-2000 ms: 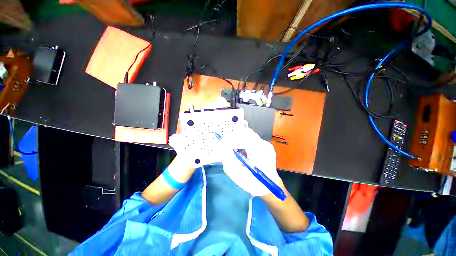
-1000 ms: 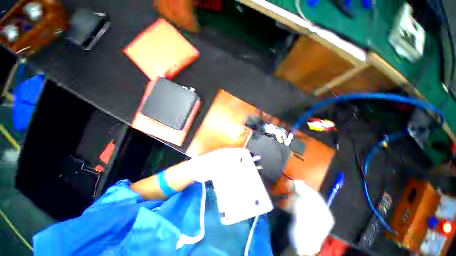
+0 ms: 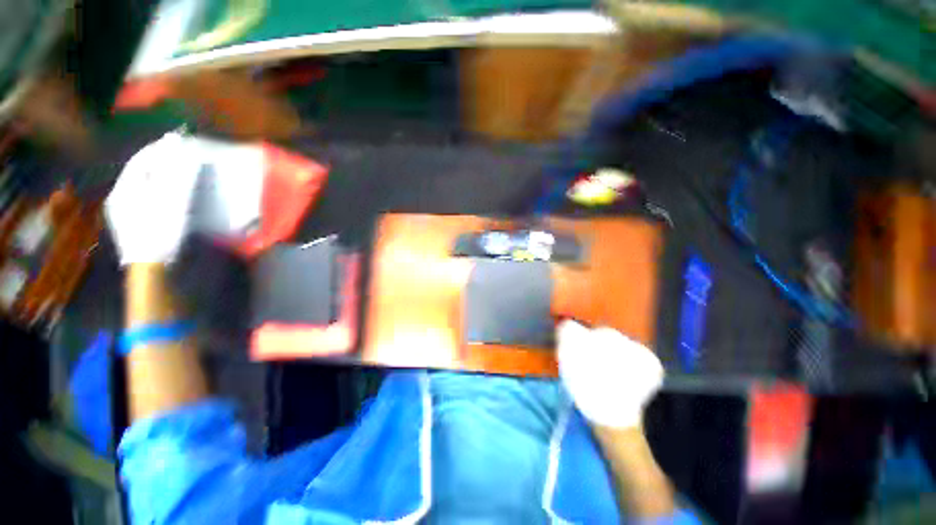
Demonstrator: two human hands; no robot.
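Observation:
The view is blurred. My left hand (image 3: 154, 200), in a white glove, is at the far left and holds a set-top box, pale underside (image 3: 232, 187) showing, over an orange-red pad (image 3: 293, 195). Its fingers are partly hidden. My right hand (image 3: 611, 374), also white-gloved, is at the front edge of the orange mat (image 3: 411, 297), close to the lower right corner of a dark set-top box (image 3: 509, 303). Whether it touches that box is unclear. The box lies below the whitish test connector fixture (image 3: 513, 245). The blue marker pen (image 3: 696, 308) lies on the bench right of the mat.
Another dark set-top box (image 3: 296, 284) sits on a pad (image 3: 298, 341) left of the mat. Red, white and yellow plugs (image 3: 601, 187) lie behind the mat. A blue cable (image 3: 708, 64) loops across the back right. The power box (image 3: 898, 272) is at the far right.
My left hand has carried the pale-side-up box from in front of me to the far left. The pen, earlier in my right hand, lies on the bench. My right hand is at the mat's front edge.

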